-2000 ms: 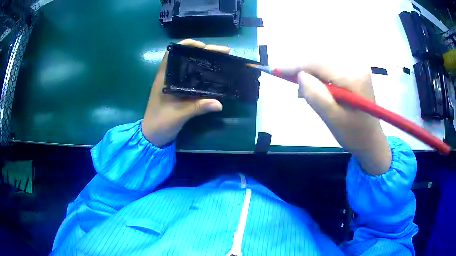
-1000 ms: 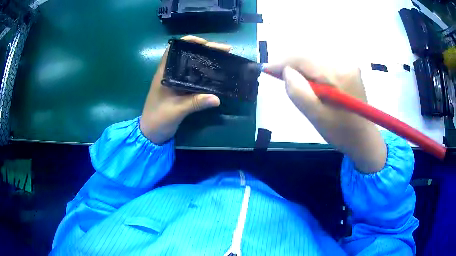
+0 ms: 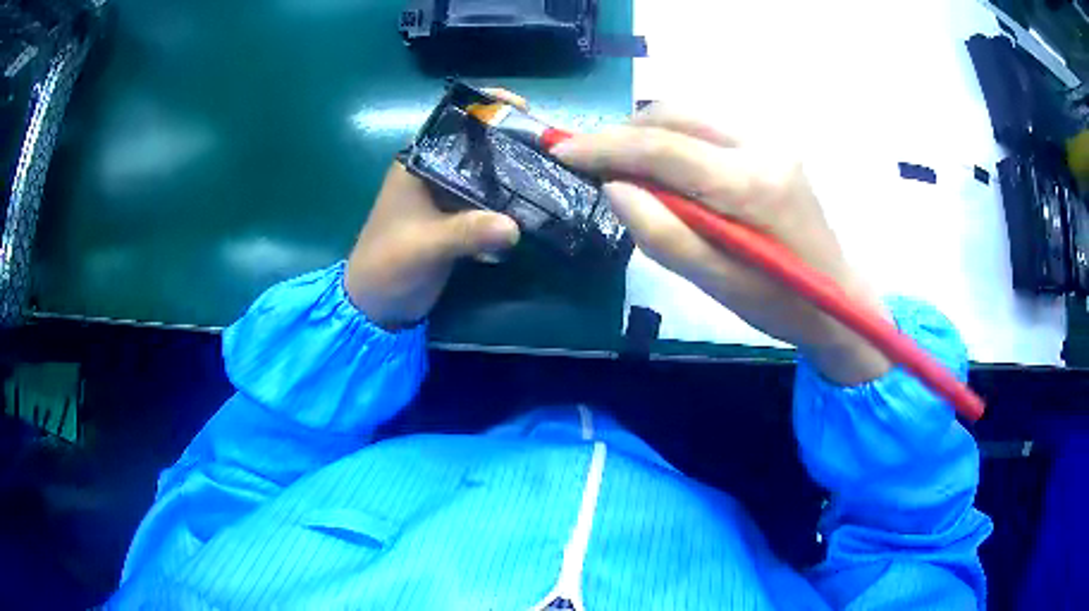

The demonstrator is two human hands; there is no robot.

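Note:
My left hand (image 3: 418,239) holds a black plastic housing (image 3: 520,179) above the green mat, with my thumb along its lower edge. The housing is tilted, its open, ribbed inside showing, and its right end lies lower. My right hand (image 3: 717,215) grips a paintbrush (image 3: 788,269) with a long red handle and silver ferrule. Its orange-tan bristles are at the housing's upper left, inside or at the rim; I cannot tell which. My right fingers hide part of the housing's upper right side.
Another black housing (image 3: 502,26) lies on the green mat (image 3: 215,179) at the top. A white sheet (image 3: 812,72) with black tape pieces (image 3: 917,173) covers the right side. Stacked black housings (image 3: 1041,221) and a yellow object (image 3: 1081,153) are at the far right.
The brush has moved left from the housing's right end to its upper left. The housing has been tilted, with more of its inside showing. The view has shifted slightly.

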